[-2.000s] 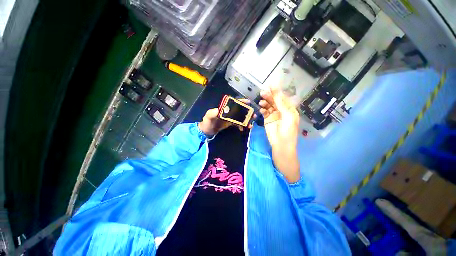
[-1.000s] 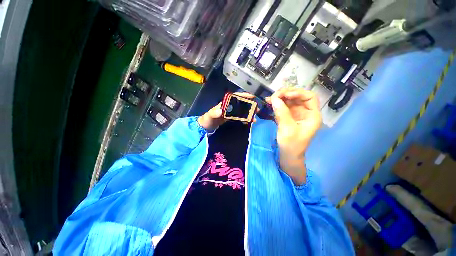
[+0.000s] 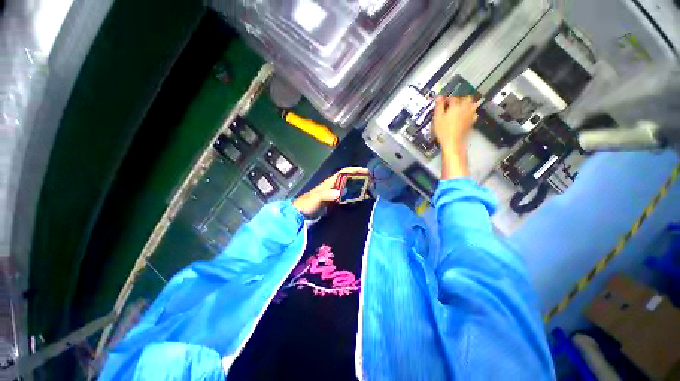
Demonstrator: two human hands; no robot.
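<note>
My left hand [image 3: 322, 196] holds a palm-sized device unit [image 3: 353, 189] with a dark face and a red-orange edge, in front of my chest. My right hand [image 3: 455, 123] is reached out over the machine's near fixture [image 3: 419, 119], fingers down at its right side. The fingertips are small and blurred, so whether they grip anything cannot be told. The white benchtop machine [image 3: 384, 146] stands ahead to the right. Several dark units, one of them here [image 3: 281, 161], lie in a clear tray on the green line.
A tall stack of clear blister trays [image 3: 328, 59] stands beside the machine. A yellow-orange stick tool [image 3: 312, 129] and a round grey disc [image 3: 285, 91] lie left of it. A second dark fixture [image 3: 538, 160] is at the machine's right. A carton [image 3: 634, 312] is on the blue floor.
My right hand has moved from beside the held unit, forward onto the near fixture. My left hand still holds its unit, now a little lower. The view has shifted.
</note>
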